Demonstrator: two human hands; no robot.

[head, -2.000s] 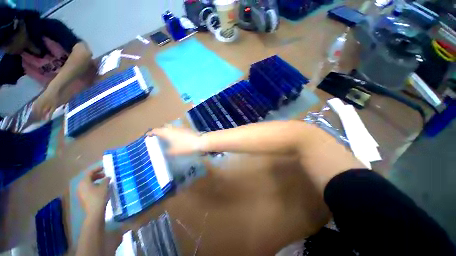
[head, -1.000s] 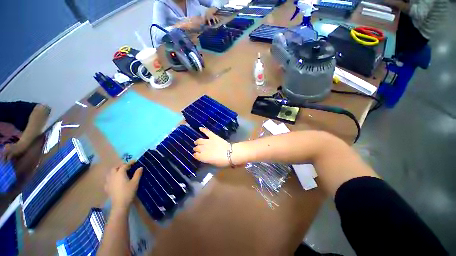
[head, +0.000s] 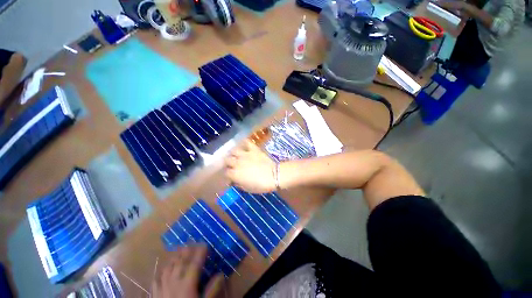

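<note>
Two blue cell pieces with thin silver lines lie flat near the table's front edge, a left one [head: 201, 230] and a right one [head: 262, 218]. My left hand [head: 185, 272] is blurred at the bottom edge, over the lower left of the left piece; its grip is unclear. My right hand [head: 252, 169] is low over the table at the right piece's upper edge; its fingertips are hard to make out. Behind are dark navy cell stacks [head: 157, 145]. A pile of short silver ribbons [head: 290, 139] lies right of them, with orange bits [head: 259, 137] beside my right hand.
Finished blue pieces with white edges [head: 70, 224] are stacked at left, above long silver ribbons [head: 105, 285]. White strips [head: 318, 128], the iron stand [head: 309, 90], a grey ribbed cylinder [head: 356, 55] and a small bottle [head: 300, 43] are at right. A teal mat [head: 137, 75] lies behind.
Two blue pieces now lie in front of me. My hands have left the dark stacks and come nearer; earlier they were at the finished stack. The view has shifted.
</note>
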